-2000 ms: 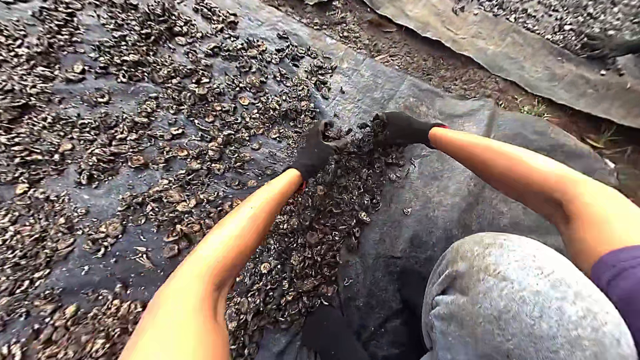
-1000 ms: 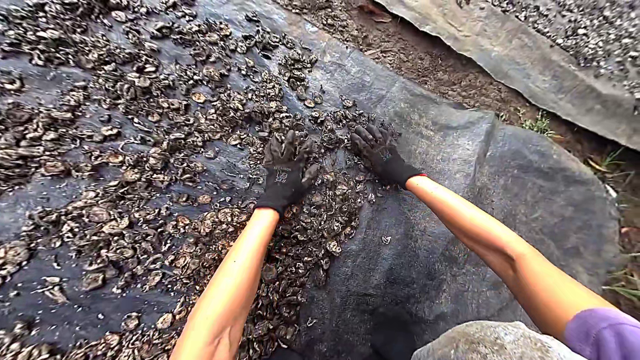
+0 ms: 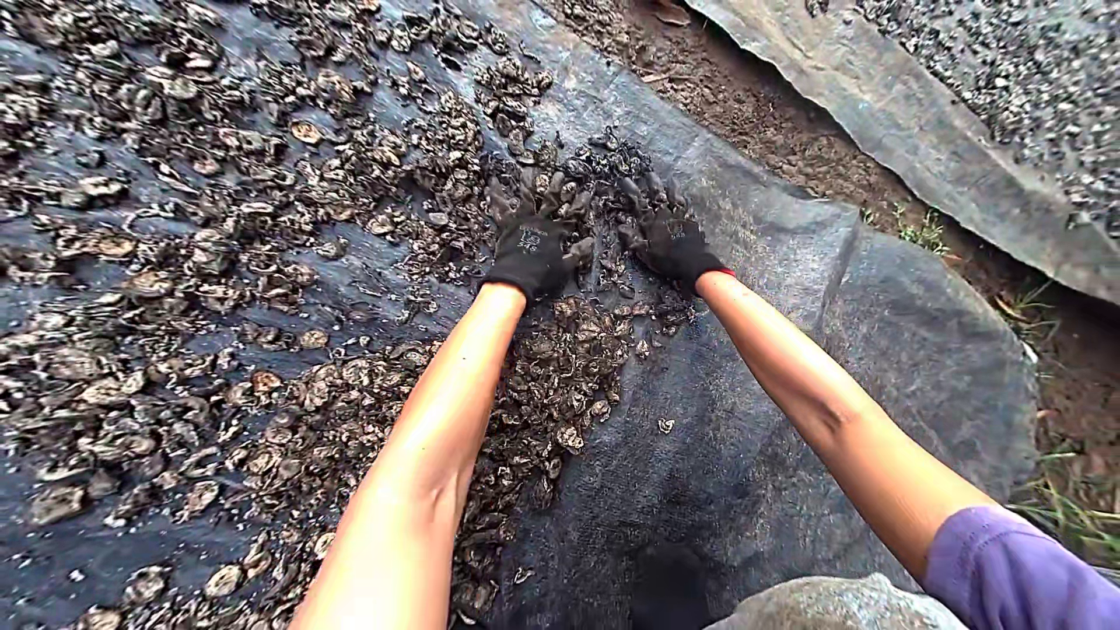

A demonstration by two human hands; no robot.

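Dark, dried, curled slices lie in a thick layer over a black woven tarp. My left hand, in a black knit glove, rests palm down on the slices with its fingers spread. Close to its right, my right hand, gloved alike, lies palm down at the pile's right edge, fingers apart. A small heap of darker slices sits just beyond both sets of fingertips. The undersides of both hands are hidden.
A strip of bare brown soil with grass tufts runs beyond the tarp. Past it lies another tarp covered with small dark pieces. My knee in grey cloth shows at the bottom.
Two seconds ago my hands were close together with slices between them; since then they have been flat with fingers spread. Since one second ago they have moved farther out over the pile.
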